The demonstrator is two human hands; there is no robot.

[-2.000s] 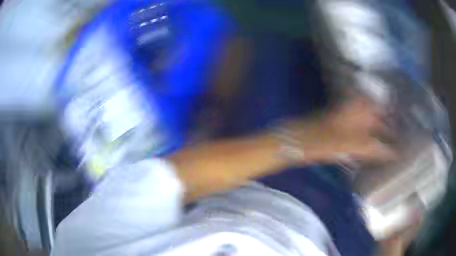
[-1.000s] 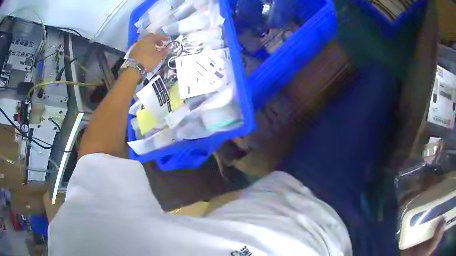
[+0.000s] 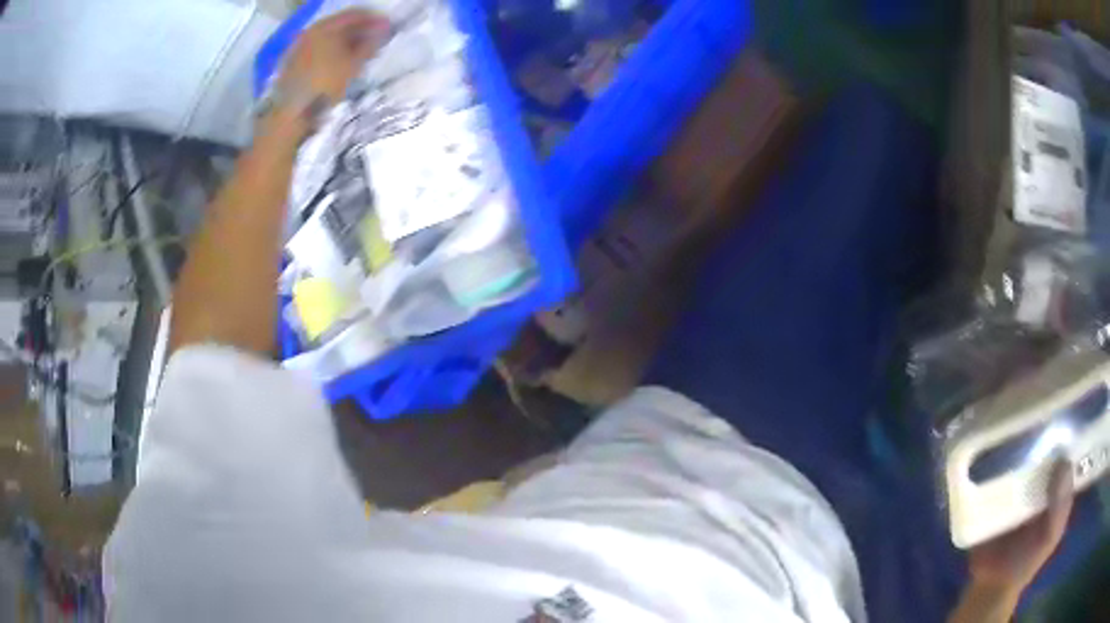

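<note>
A blue crate (image 3: 554, 250) at upper left holds white packs (image 3: 426, 170), some with printed paper and a yellow piece. My left hand (image 3: 331, 55), blurred, is over the crate's far left part, at the packs; whether it grips one cannot be told. My right hand (image 3: 1022, 542), at the lower right, holds a cream-white device (image 3: 1029, 456) with a long black oval window from below. Clear glossy packaging (image 3: 974, 365) lies against the device's upper side. The device's right end is cut off by the picture's edge.
A second blue crate (image 3: 657, 110) with dark contents stands beside the first. Brown cardboard (image 3: 633, 262) is below it. A white printed box or label (image 3: 1048, 155) shows at the right. Equipment and cables (image 3: 91, 268) are at the left.
My left hand is now higher, towards the crate's far end. The view has shifted, and more of the device and my right hand shows. Two seconds ago my left arm reached across to the right.
</note>
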